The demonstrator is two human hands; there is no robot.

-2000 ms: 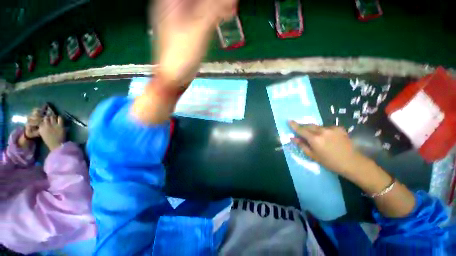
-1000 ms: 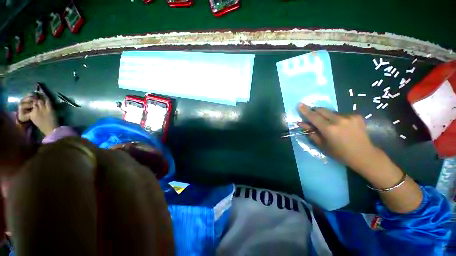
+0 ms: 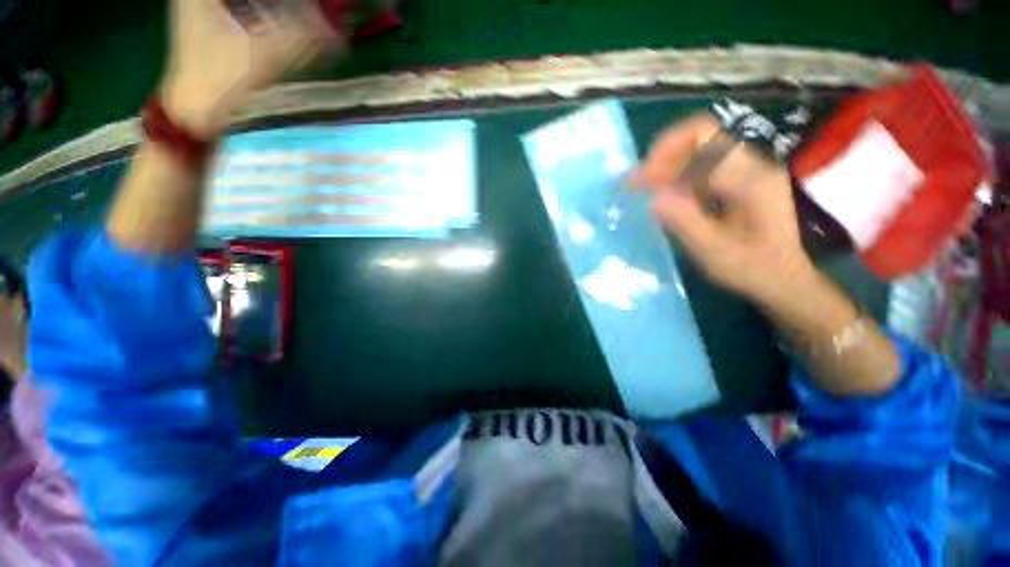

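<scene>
My left hand is blurred and cut off by the top edge, over the green conveyor. A red-rimmed unit shows right beside its fingers; whether it is gripped is unclear. My right hand is over the right edge of the light-blue release liner, thumb and forefinger bent towards each other. Blur hides whether tweezers are in it. The liner lies slanted, with pale strips at its far end. Two red-rimmed units lie side by side at the left, partly behind my left sleeve.
A wide light-blue adhesive sheet with rows of pale pieces lies behind the units. A red bin with a white patch is at the right, small white strips beside it. The conveyor's worn pale edge runs behind. Another person's pink sleeve is at lower left.
The view has shifted. My left hand now shows over the conveyor; it was not visible a second ago. My right hand has moved towards the liner's far end. The other person's head has left view.
</scene>
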